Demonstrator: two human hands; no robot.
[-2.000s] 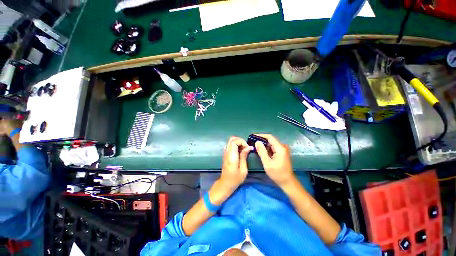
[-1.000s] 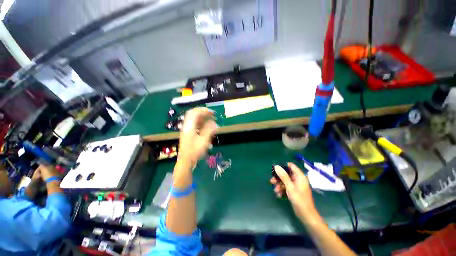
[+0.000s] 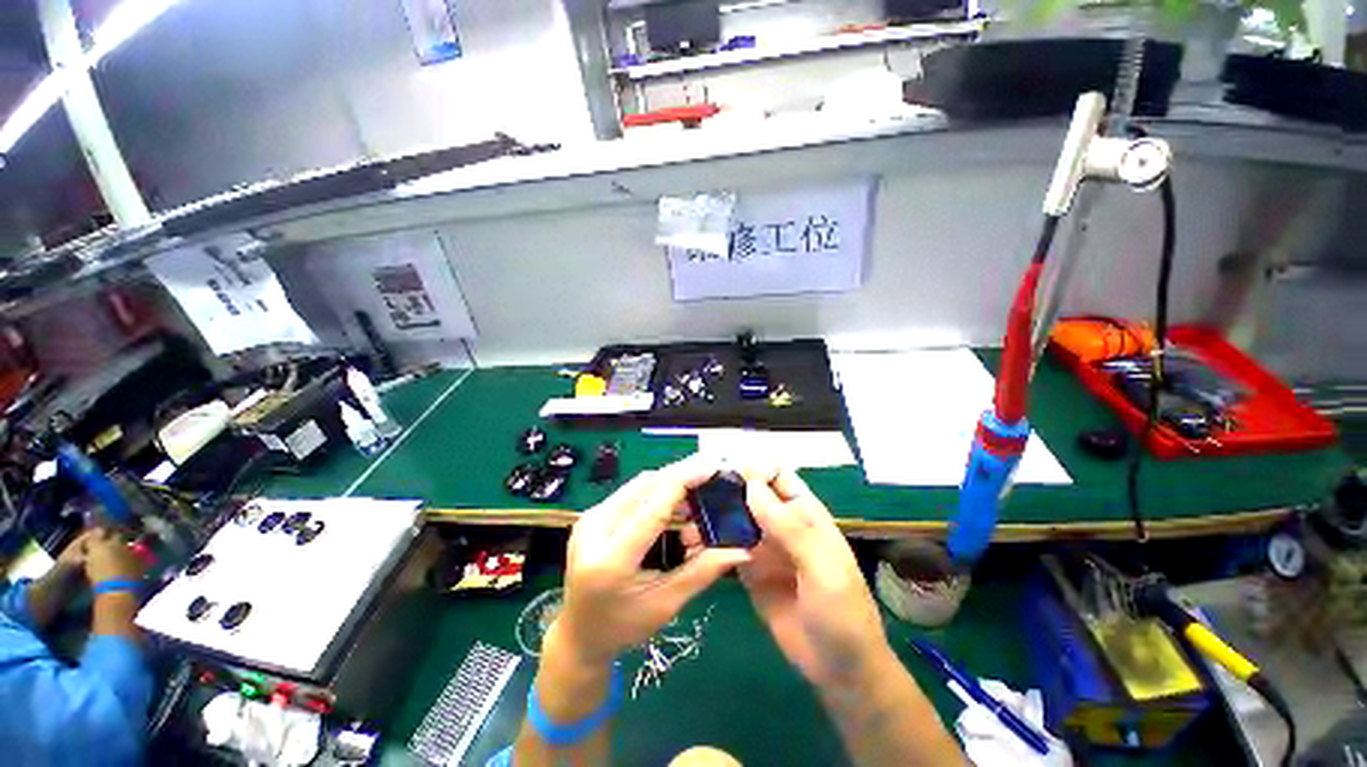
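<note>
A small black device [image 3: 726, 513] with a smooth dark face is held up in front of me, near the raised shelf's front edge. My left hand [image 3: 633, 558] grips it from the left with thumb and fingers. My right hand [image 3: 802, 577] has its fingers at the device's right side and behind it. The fingers hide part of the case. I cannot tell whether the housing is fully closed.
The blue and red electric screwdriver [image 3: 993, 457] hangs right of my hands above the pale round pot [image 3: 921, 584]. Several black round parts [image 3: 543, 468] lie on the shelf. A soldering stand [image 3: 1127, 659] is at right. Another person's hands [image 3: 102, 562] work at far left.
The view has tilted up. My left hand has come back from reaching toward the shelf and now holds the device with my right hand. The device is raised and its dark face shows.
</note>
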